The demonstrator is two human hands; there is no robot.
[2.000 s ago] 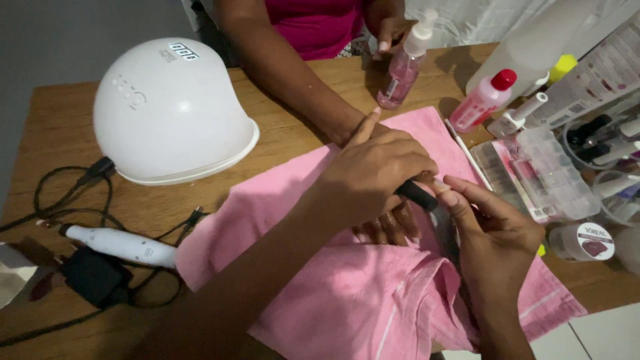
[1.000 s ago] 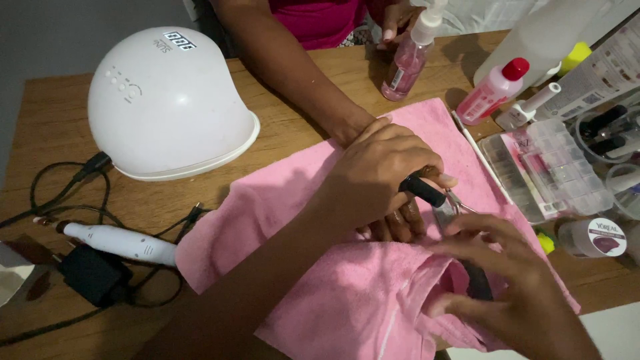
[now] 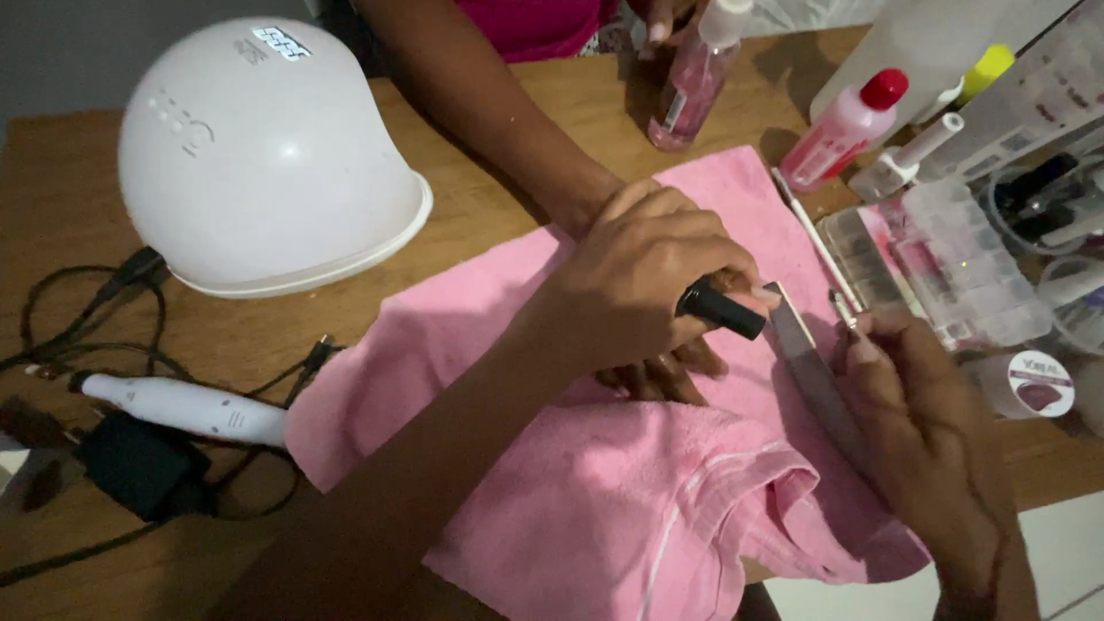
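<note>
My left hand is closed around a small black bottle, over another person's hand that lies on a pink towel. In my right hand, at the towel's right side, a thin tool with a pale tip sticks out between thumb and fingers; its kind is not plain. A grey nail file rests on the towel between my hands, its lower end beside my right hand. A thin white stick lies along the towel's right edge.
A white nail lamp stands at the left, with a white pen-shaped device, a black adapter and cables nearer me. At the right are a pink spray bottle, a red-capped bottle, a clear compartment box and a round jar.
My right hand has moved away from my left hand, down and to the right, and now holds a thin tool. My left hand stays over the other person's hand with the black bottle.
</note>
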